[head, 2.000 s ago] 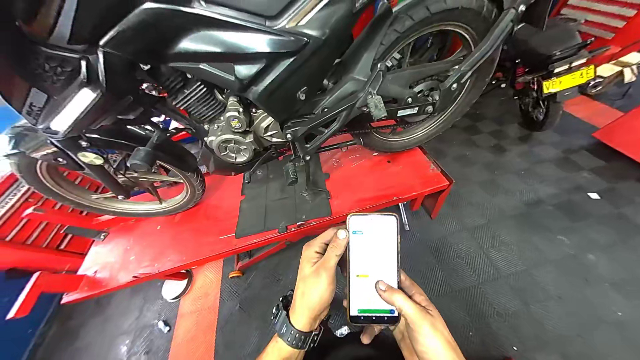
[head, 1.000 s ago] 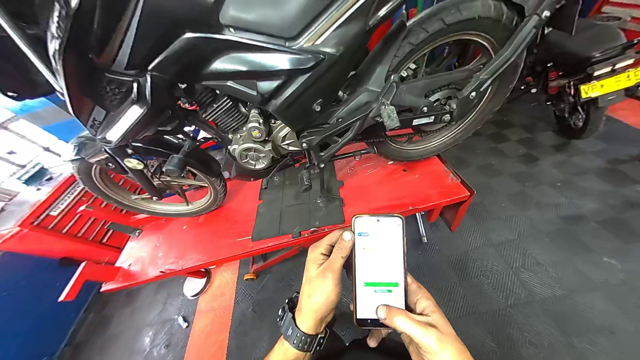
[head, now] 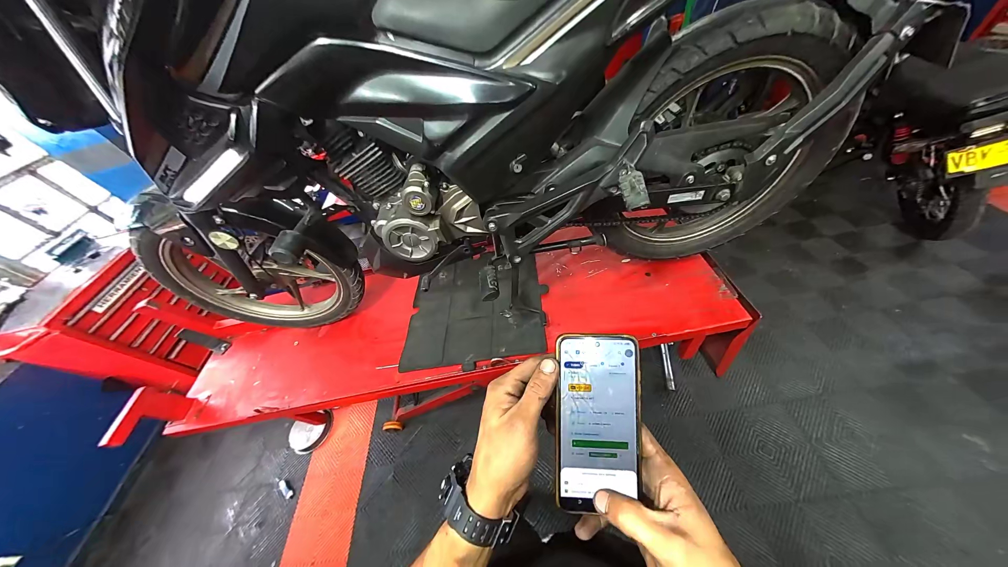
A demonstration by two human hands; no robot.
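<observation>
A smartphone (head: 597, 425) in a thin case is held upright between my two hands, its lit screen facing me. My left hand (head: 516, 417) grips the phone's left edge, thumb near the upper corner; a black wristwatch (head: 472, 508) is on that wrist. My right hand (head: 657, 504) holds the lower right side, with its thumb on the bottom of the screen. Beyond the phone a black motorcycle (head: 441, 94) stands on a red lift table (head: 646, 307). A black rubber mat (head: 472, 323) lies on the table below the engine.
Another motorcycle (head: 937, 142) with a yellow plate stands at the right. A red tool cabinet (head: 126, 315) is at the left. The floor has dark tiles (head: 850, 394) and an orange strip (head: 331, 488). A round white object (head: 309, 433) lies under the lift table's edge.
The phone's screen has changed from a mostly white page with a green bar to a greyed page with a white panel at the bottom. Both hands keep hold of the phone.
</observation>
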